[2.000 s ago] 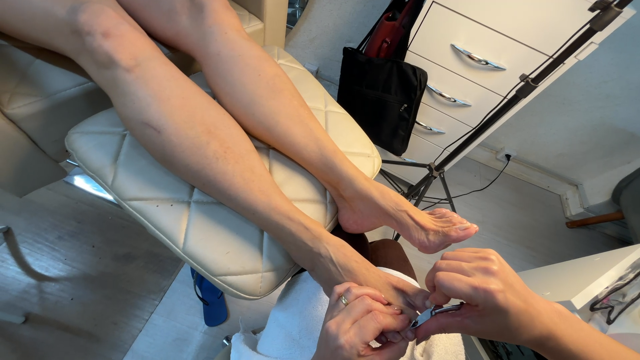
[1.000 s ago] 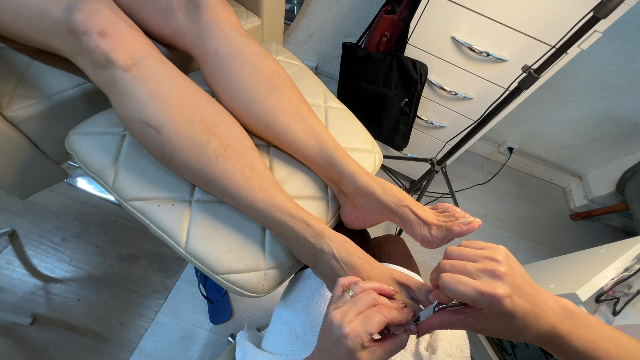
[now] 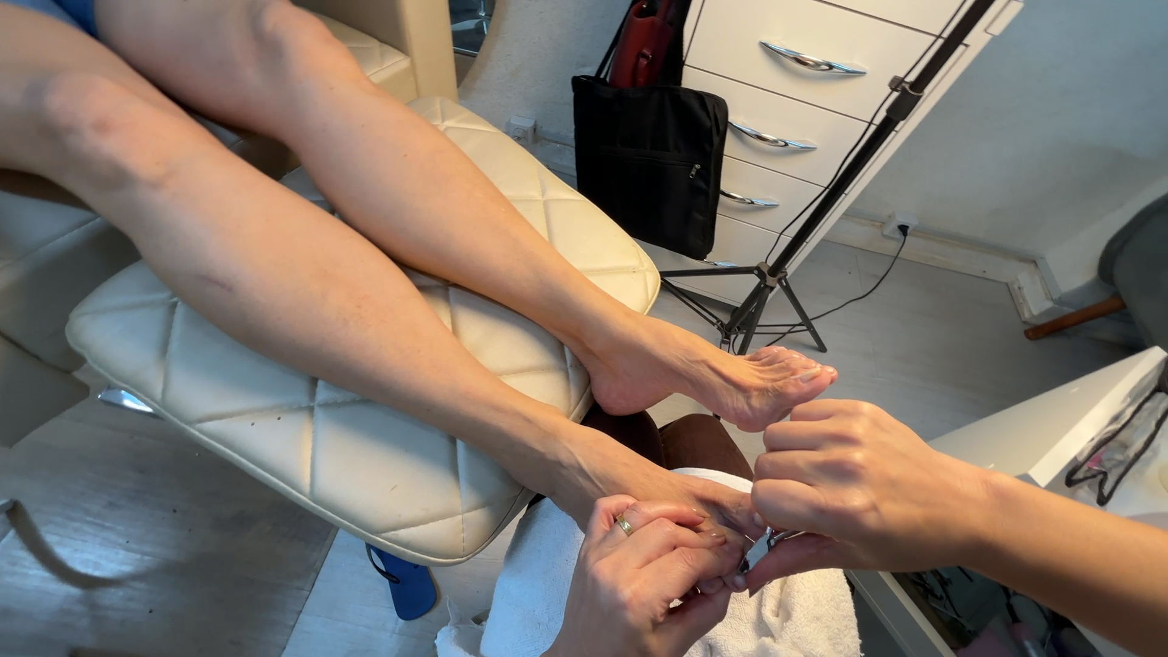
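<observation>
Another person's two bare legs stretch over a cream quilted leg rest. My left hand, with a ring on one finger, grips the toes of the nearer foot. In my right hand is a small metal nipper-like tool, its tip at those toes; the fingers hide much of it, so its exact kind is unclear. The other foot lies just above my right hand, its toes pointing right. A white towel is spread beneath the held foot and my hands.
A black tripod stand rises before a white drawer cabinet, with a black bag hanging beside it. At the right are a white drawer unit and a grey chair. A blue flip-flop lies on the floor.
</observation>
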